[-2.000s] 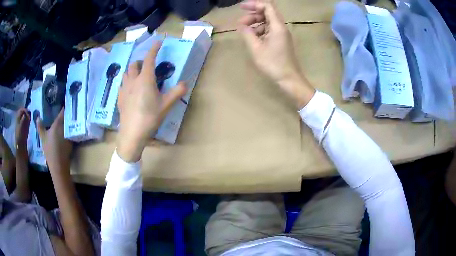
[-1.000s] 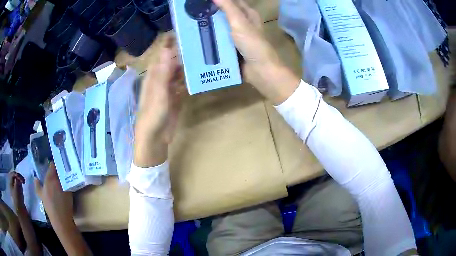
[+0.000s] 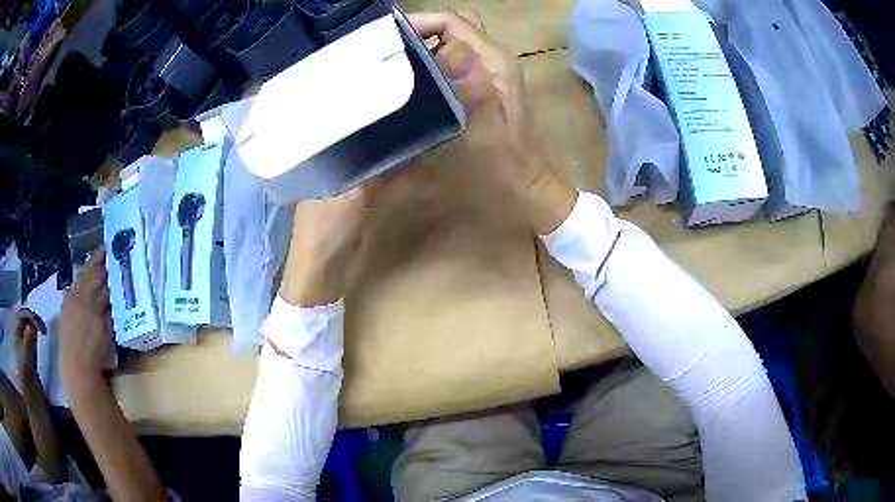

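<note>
A retail carton [image 3: 343,108] is held up close to the camera above the table, its open end toward me. A white end flap stands out from it, and its inside looks dark. My right hand [image 3: 481,88] grips its right side, with the fingers at the upper right edge. My left hand [image 3: 329,235] is under its lower left part; the carton hides most of its fingers. Whether anything lies inside the carton cannot be told.
Upright-printed fan boxes [image 3: 194,235] and milky sleeves [image 3: 250,245] lie at the left. Another carton [image 3: 709,118] lies between sleeves [image 3: 628,108] at the right. Dark plastic parts [image 3: 265,44] are piled at the far left. Another person's hand [image 3: 88,324] is at the left edge.
The carton was lifted off the table, showing its fan-print face a second ago. It is now tipped so its open end faces me, and my left hand has come under it.
</note>
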